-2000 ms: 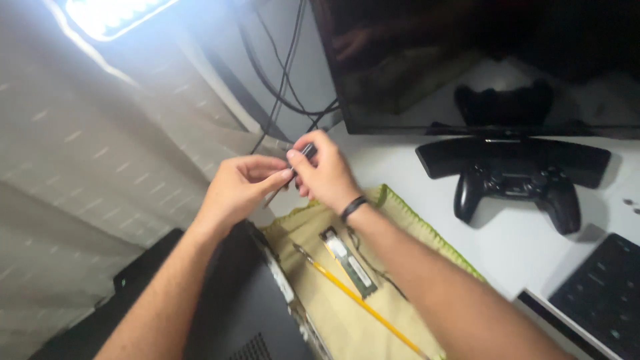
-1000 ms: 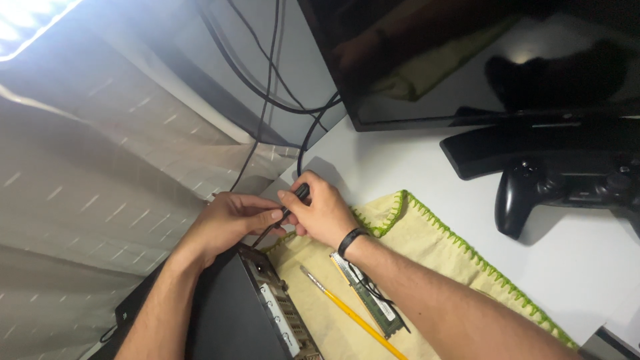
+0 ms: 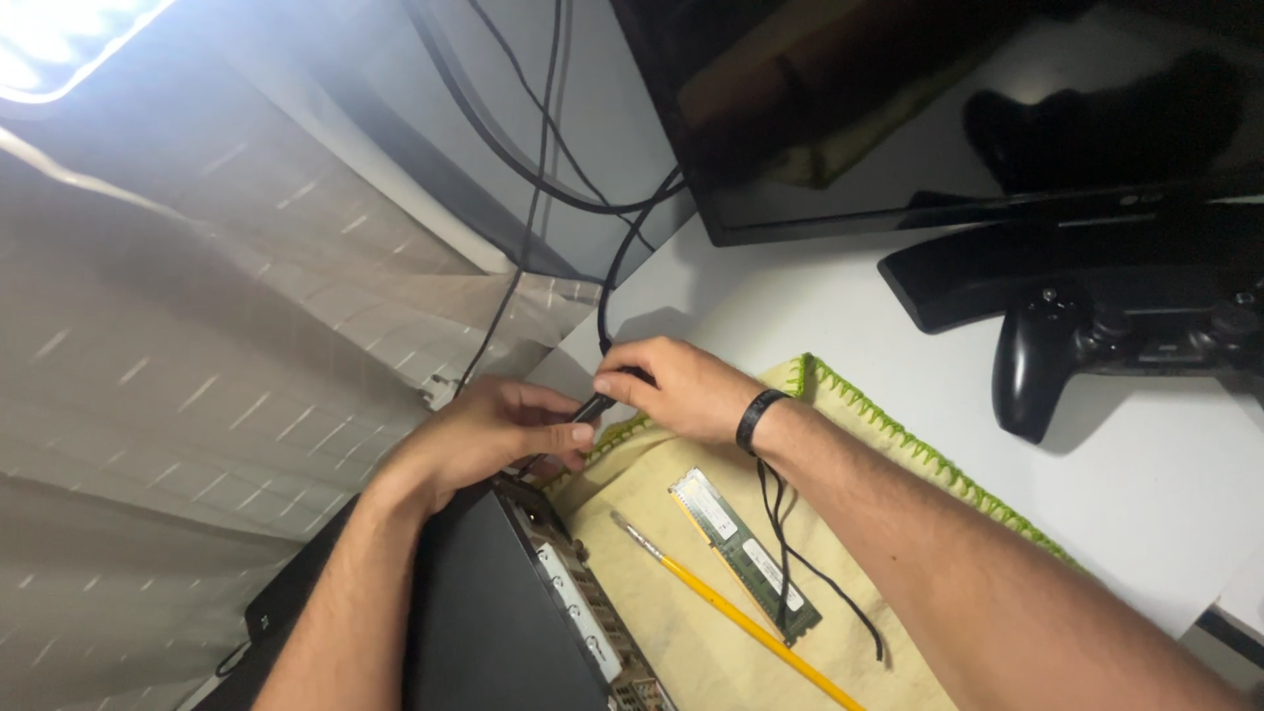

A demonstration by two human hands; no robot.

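My left hand (image 3: 494, 434) and my right hand (image 3: 676, 390) meet above the back corner of a dark computer case (image 3: 474, 602). Between them is a small black cable connector (image 3: 592, 407), gripped at its lower end by my left thumb and fingers and at its upper end by my right ones. What the connector's tip meets is hidden. Below my right hand, a green RAM module (image 3: 741, 553) with white labels lies on a yellow cloth (image 3: 652, 602). Beside it lies a yellow-handled paintbrush (image 3: 736, 614). A black braided bracelet on my right wrist trails its cords over the module.
A monitor (image 3: 839, 118) stands at the upper right, with a black game controller (image 3: 1047, 355) before its base on the white desk (image 3: 948, 434). Black cables (image 3: 538, 178) hang behind the desk. A pale curtain (image 3: 197, 375) and a bright lamp (image 3: 59, 39) are on the left.
Both hands stay together at the black connector. The view has shifted and come closer, showing more of the case's edge.
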